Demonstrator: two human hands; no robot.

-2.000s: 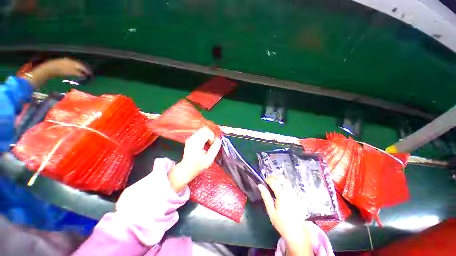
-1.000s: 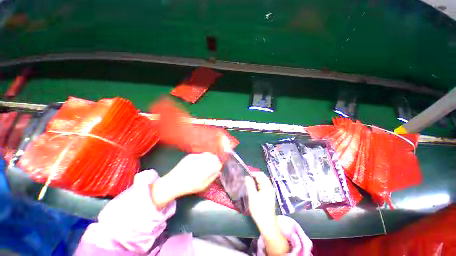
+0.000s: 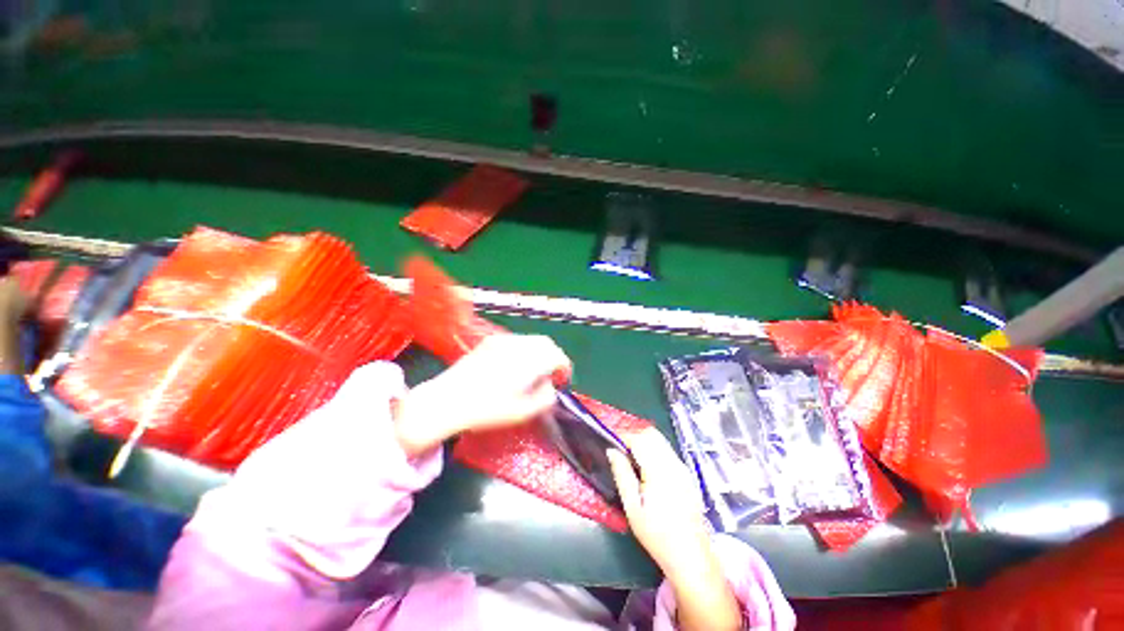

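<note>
My left hand [image 3: 499, 380] is closed on a red bubble bag [image 3: 441, 308] at the bag's open end; the bag sticks up and away to the left. My right hand [image 3: 653, 475] holds the lower end of a dark bagged unit [image 3: 584, 446], whose upper end meets my left hand. Whether the unit's tip is inside the bag is hidden by my fingers. Under both hands a dimpled red bubble bag pad [image 3: 524, 478] lies flat on the bench. Two silver-black waiting bagged units [image 3: 770, 438] lie side by side to the right.
A tied bundle of bubble bags [image 3: 234, 358] stands at left, a looser bundle [image 3: 943, 401] at right. The green conveyor belt [image 3: 727, 265] carries a red packet [image 3: 466, 206] and several dark ones. A neighbour's blue sleeve [image 3: 62, 493] is at far left. A pole [image 3: 1066, 302] slants in at right.
The unit and red bag have come together between my hands; the bag has swung from lying leftward to more upright. Packets on the belt have shifted left. The neighbour's hand has drawn back from the belt.
</note>
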